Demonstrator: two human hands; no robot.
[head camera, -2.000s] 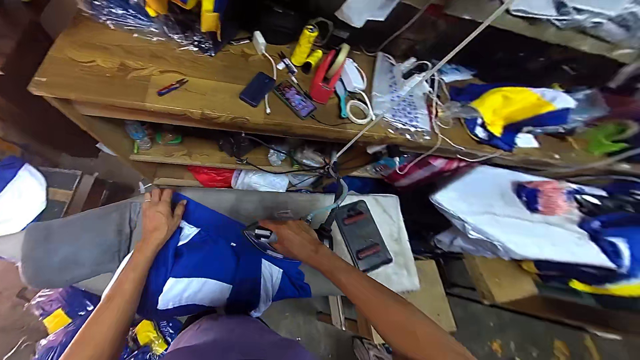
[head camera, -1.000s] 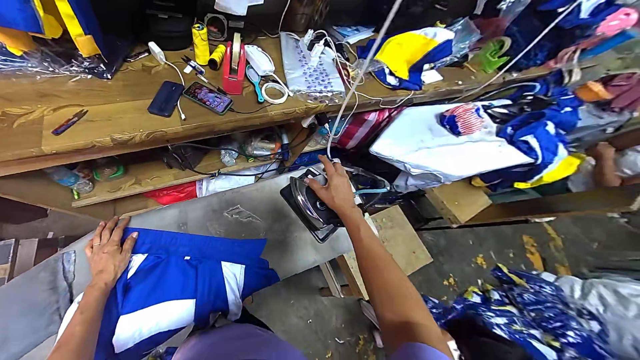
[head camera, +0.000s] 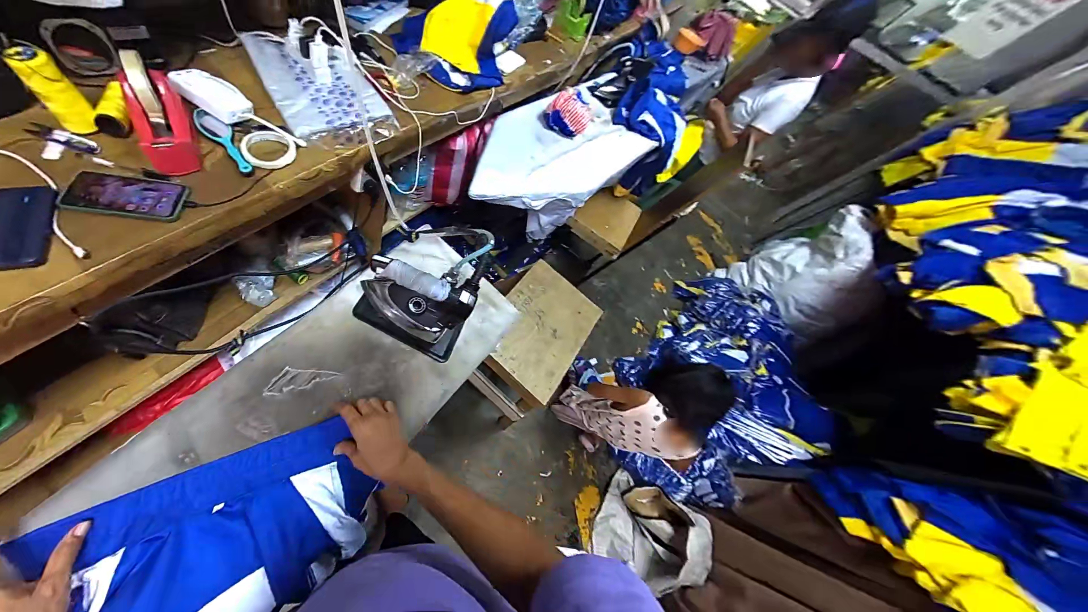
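A blue and white garment (head camera: 229, 518) lies along the near part of a grey padded ironing board (head camera: 280, 391). My right hand (head camera: 374, 442) grips the garment's waistband at its right corner. At the lower left edge my left hand (head camera: 51, 574) rests on the other end of the garment, partly cut off by the frame; its fingers touch the cloth. A steam iron (head camera: 416, 302) stands at the board's far right end, with a cord and a hose attached, and neither hand touches it.
Behind the board, a wooden workbench (head camera: 280, 187) holds a phone (head camera: 125, 195), a red tape dispenser (head camera: 157, 119) and cables. A wooden stool (head camera: 548, 331) stands by the board's end. One person (head camera: 637, 421) sits among wrapped blue bundles; another (head camera: 773, 102) is farther back. Blue and yellow garments (head camera: 1003, 255) are piled right.
My right hand was on the iron in both earlier frames; it has let go and moved to the garment's right corner. The view has swung to the right.
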